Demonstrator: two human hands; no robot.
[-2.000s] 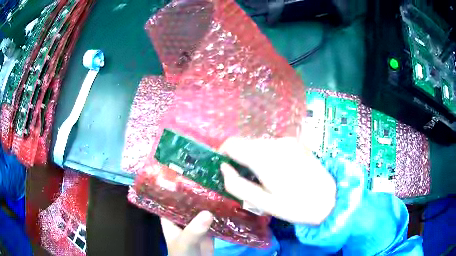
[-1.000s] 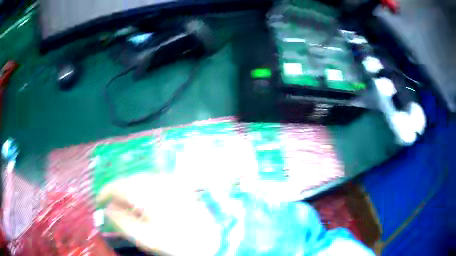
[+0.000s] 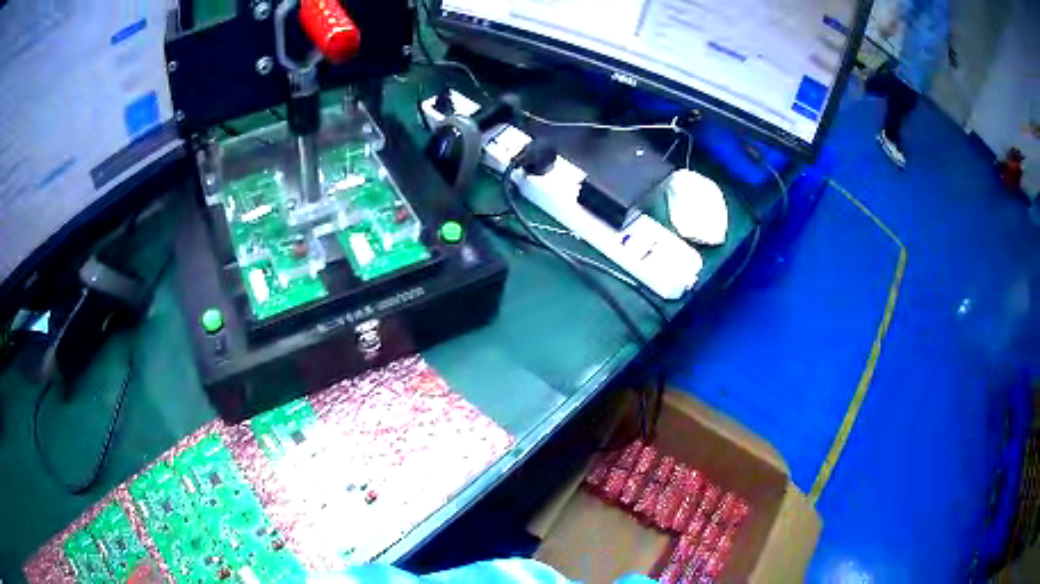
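Note:
Several green circuit boards (image 3: pixel 205 499) lie side by side on a pink bubble wrap sheet (image 3: pixel 451 416) at the lower left. The black test fixture (image 3: pixel 354 343) stands behind them, with boards (image 3: pixel 279 285) under its clear plate. The toggle clamp's red grip (image 3: pixel 330 29) is above it. A blue sleeve (image 3: pixel 490 572) shows at the bottom edge. Neither of my hands shows clearly. A small orange-red patch at the bottom left edge is too cut off to identify.
A white power strip (image 3: pixel 570 196) with black plugs and a white mouse (image 3: pixel 696 208) are right of the fixture. A handheld scanner (image 3: pixel 97 302) is at left. Two monitors (image 3: pixel 684 69) stand behind. A cardboard box (image 3: pixel 793 502) with red packages is below the table edge. A person's leg (image 3: pixel 896 108) shows far right.
The view has swung right. The red bubble wrap bag, the board in my right hand and both hands have left the picture. The fixture, power strip and cardboard box now show.

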